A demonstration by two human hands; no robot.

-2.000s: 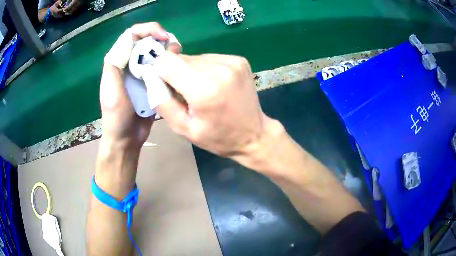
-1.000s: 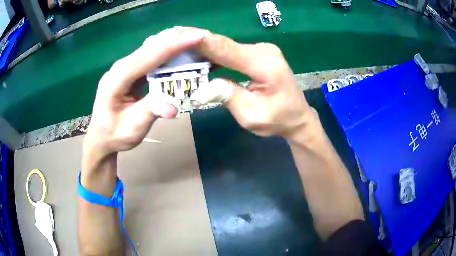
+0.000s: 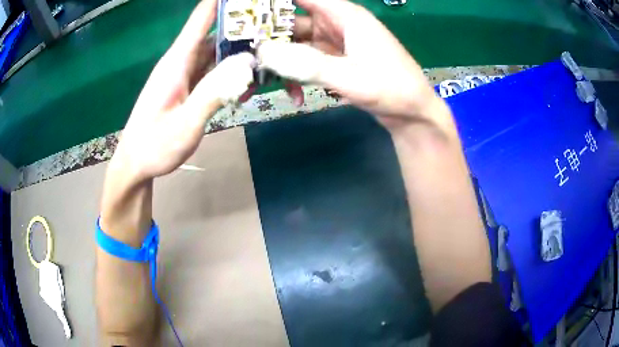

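A small partly assembled unit [image 3: 258, 22], with a white and yellow inner side and a dark lower edge, is held up at the top edge of the view, over the green belt. The frame cuts off its top. My left hand [image 3: 173, 112] grips its left side, thumb at the lower edge. My right hand [image 3: 370, 68] grips its right side, thumb at the lower middle. Both thumbs almost touch below the unit. Fingers behind it are partly hidden. A blue strap [image 3: 127, 244] with a thin cord is on my left wrist.
Green belt [image 3: 88, 101] runs across behind a worn pale edge. Brown cardboard [image 3: 210, 271] holds a yellow ring [image 3: 39, 242] with a white tag. A dark mat [image 3: 339, 223] lies beside it. At right, a blue sheet [image 3: 516, 156] bears a pale shell [image 3: 552, 235]; more shells show behind it.
The unit went from its pale outer face with slots to its open inner side facing me. Both hands have since moved up with it to the frame's top. Units on the belt have shifted right.
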